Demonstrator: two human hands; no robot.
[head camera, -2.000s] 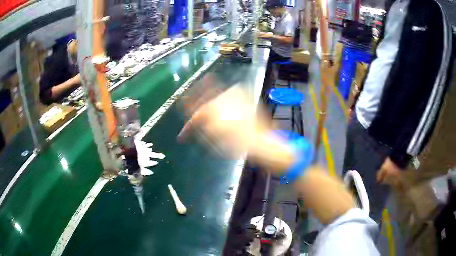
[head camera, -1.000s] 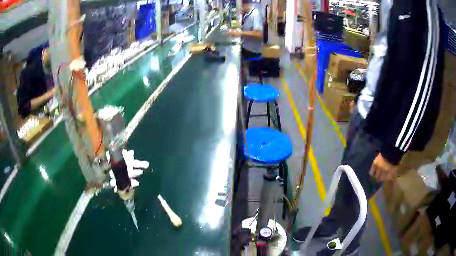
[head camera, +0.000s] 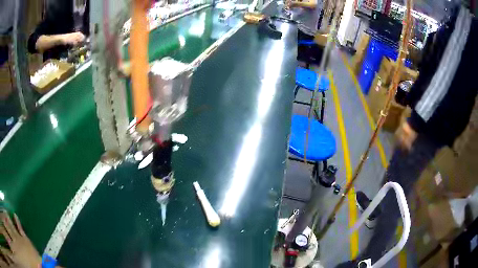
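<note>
My left hand (head camera: 18, 243) is at the lower left edge, over the bright green belt, partly cut off. Its fingers are apart, nothing shows in it, and blue shows at the wrist. My right hand is out of the picture. The dispensing gun (head camera: 163, 157) hangs by the post, its pale nozzle pointing down. The cream tapered hand tool (head camera: 206, 205) lies loose on the dark green surface right of the nozzle, thick end towards me. A crumpled white bundle, perhaps gloves (head camera: 144, 160), lies partly hidden behind the gun.
A pale post (head camera: 111, 89) and an orange upright (head camera: 139, 68) stand by the gun. A worn white rail (head camera: 78, 204) edges the belt (head camera: 47, 172). A round fixture with a gauge (head camera: 301, 241), blue stools (head camera: 312, 138) and a standing person (head camera: 445, 78) are to the right. Another worker sits across the belt.
The view has shifted and come closer to the bench. The hand blurred over the bench two seconds ago is gone from there. A hand now shows at lower left. The hand tool still lies loose.
</note>
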